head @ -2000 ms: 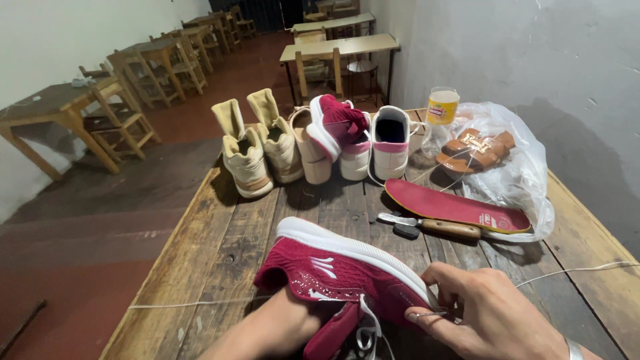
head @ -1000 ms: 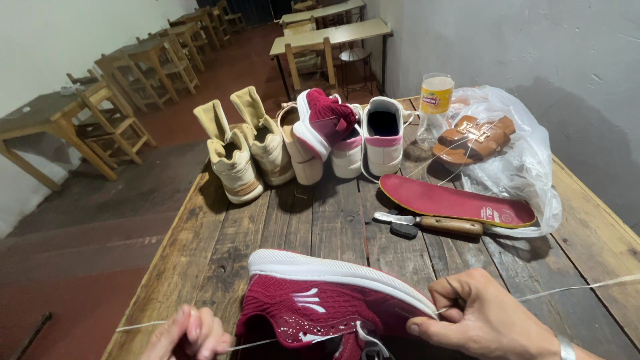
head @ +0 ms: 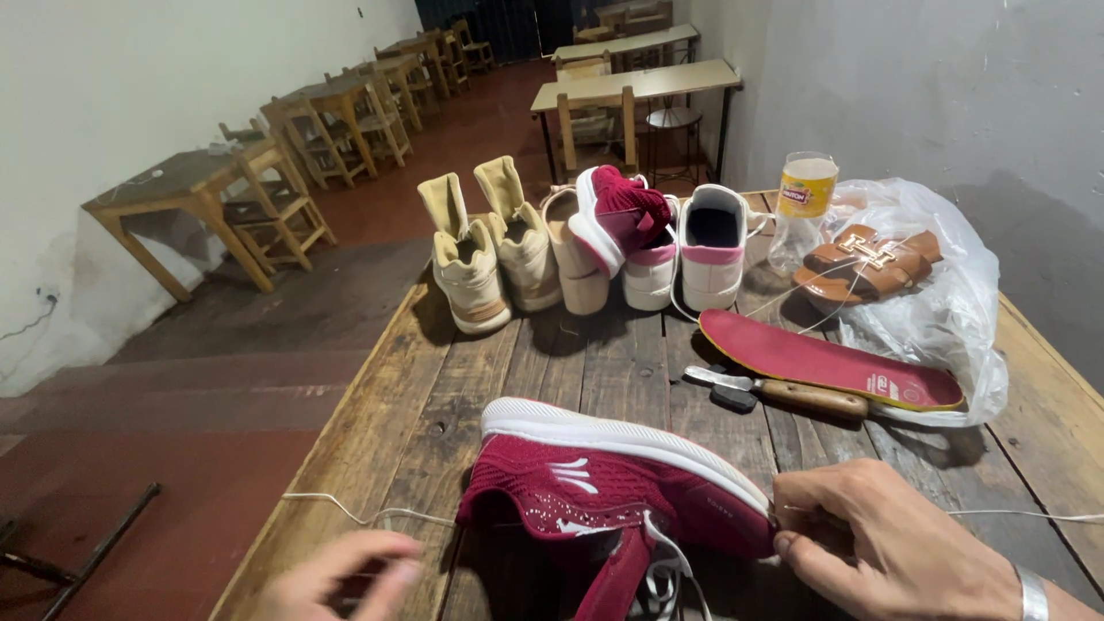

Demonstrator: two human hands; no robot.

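A magenta sneaker (head: 604,492) with a white sole lies on its side on the wooden table, sole edge up and laces hanging loose. My right hand (head: 871,526) pinches at its toe end, thumb and forefinger together; whatever small thing is between them is hidden. My left hand (head: 345,578), blurred, is left of the shoe's opening with fingers apart and nothing seen in it. White thread (head: 405,513) runs from the shoe's opening to the left, and more thread (head: 1018,515) extends right from behind my right hand.
Behind stand beige high-tongued sneakers (head: 470,276), white-and-pink shoes (head: 711,250) and another magenta sneaker (head: 617,216). At right are a red insole (head: 828,358), a wooden-handled tool (head: 811,397), a black piece (head: 733,398), a cut plastic bottle (head: 806,194), a brown sandal (head: 867,263) and a plastic bag (head: 940,319).
My left hand has come out of the shoe, was at the thread on the left one second ago, and is now lower with its fingers apart. My right hand stays at the toe.
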